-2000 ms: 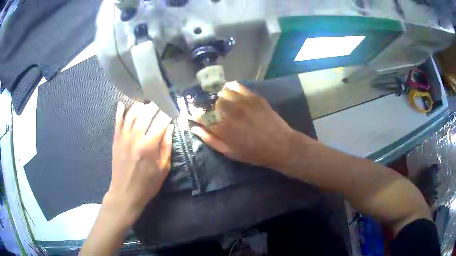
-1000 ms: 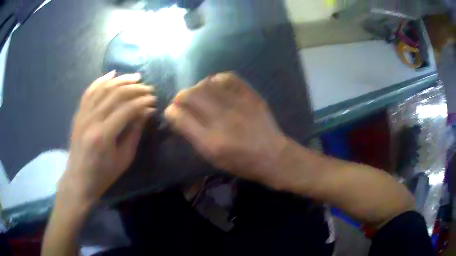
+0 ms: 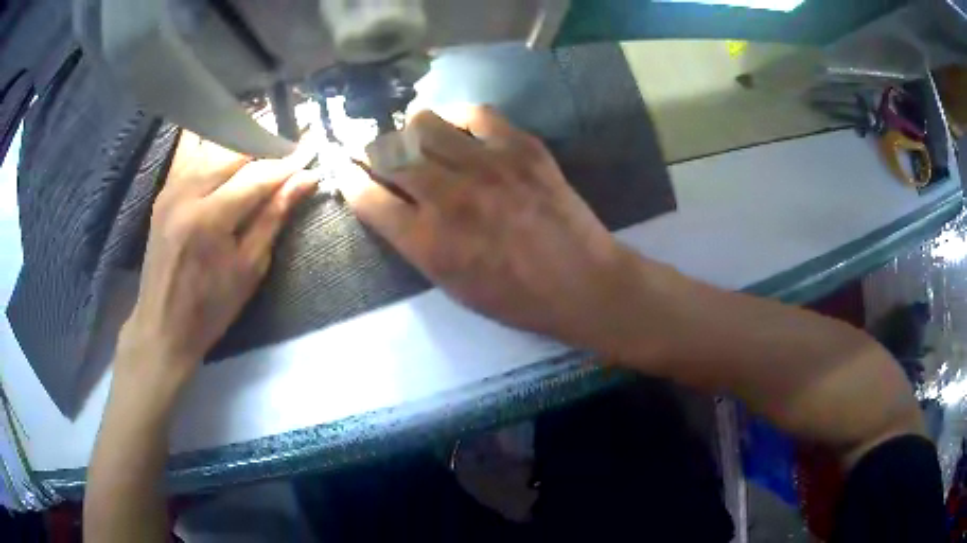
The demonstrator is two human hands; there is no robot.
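A dark grey textured garment panel (image 3: 345,249) lies under the head of a sewing machine (image 3: 244,53). My left hand (image 3: 207,239) is left of the needle area, with its fingertips together at the cloth beside the presser foot (image 3: 331,117). My right hand (image 3: 493,207) is just right of the foot, with its fingers bent and pressed on the cloth. A smooth, shinier blue-grey piece (image 3: 493,85) shows behind my right hand. Glare from the lamp hides the needle point and what lies between my fingertips.
Scissors or snips with orange and red handles (image 3: 903,154) lie at the table's right corner. The white table (image 3: 424,345) has a green-tinted front edge. A blue basket (image 3: 769,456) is below at the right, and a plastic-wrapped board (image 3: 942,308) is at the far right.
The panel has shifted away from the table's front edge, baring a white strip. It now shows ribbed cloth, and the toothed strip no longer shows. My hands moved back beside the presser foot.
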